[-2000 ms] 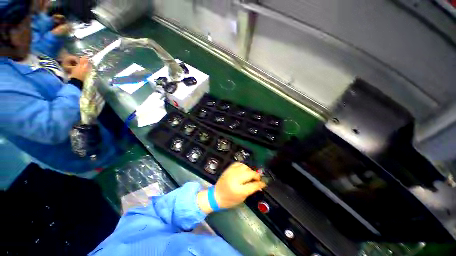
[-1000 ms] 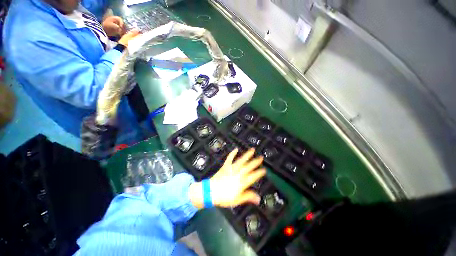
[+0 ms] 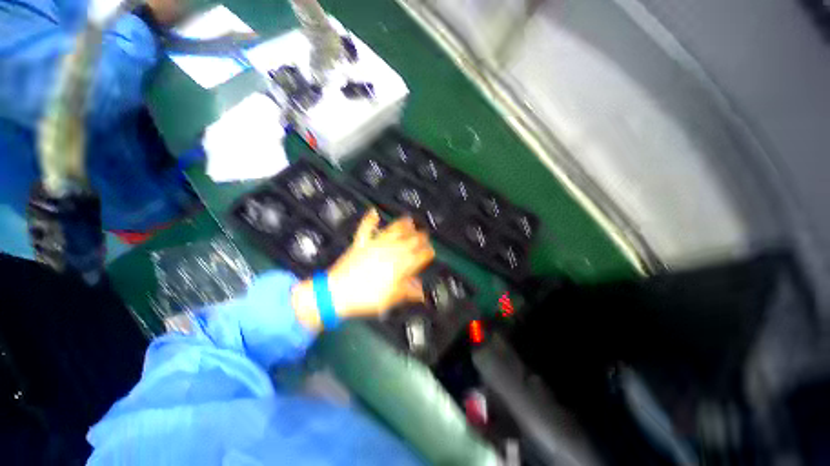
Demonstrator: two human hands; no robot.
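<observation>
My left hand (image 3: pixel 375 273), bare with a blue wrist band, lies over the middle of the near black foam tray (image 3: pixel 285 217). Its fingers are apart and no held thing shows; the view is blurred. The hand hides the tray's middle pockets. Shiny parts sit in the pockets at both ends. A second black foam tray (image 3: pixel 443 201) with small dark parts lies behind it. My right hand is not in view.
A dark press (image 3: pixel 637 337) with red lights stands at the right. A white box (image 3: pixel 364 114) with black parts, white paper (image 3: pixel 244 141) and clear plastic (image 3: pixel 196 273) lie left. Another worker's blue sleeve is at upper left.
My left hand moved from the press's front edge, fingers together, to over the near tray, fingers spread. The view has swung and shifted; the hand stays over the tray since the last frame.
</observation>
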